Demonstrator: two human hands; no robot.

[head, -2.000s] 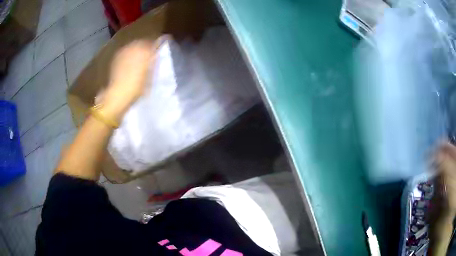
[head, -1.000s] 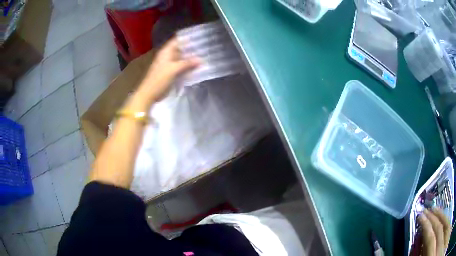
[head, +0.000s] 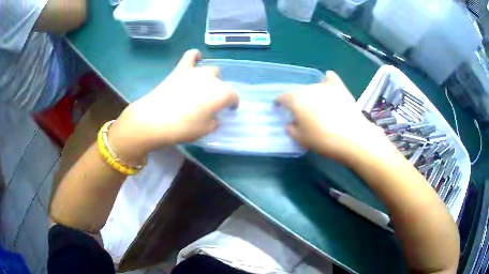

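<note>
A clear packing box (head: 257,72) lies on the green bench in front of me. A white ribbed-looking foam sheet (head: 254,120) is in the box, between my hands. My left hand (head: 185,104) is at the box's left side, with fingers on the sheet's left part and one finger at the back rim. My right hand (head: 316,109) is at the right side in the same way, its fingers on the sheet's right part. Both hands hold the sheet at its sides. Whether anything lies under the sheet cannot be told.
A white parts tray (head: 464,160) heaped with metal cylinders stands at right. A digital scale (head: 237,24) and a white box (head: 150,18) are behind. A cutter (head: 362,210) lies near my right forearm. A pen (head: 370,48) lies behind the tray. Another person's arm (head: 61,16) shows upper left.
The view has turned towards the bench. My left hand has moved from the carton to the box with a foam sheet. My right hand has left the parts tray and come to the box.
</note>
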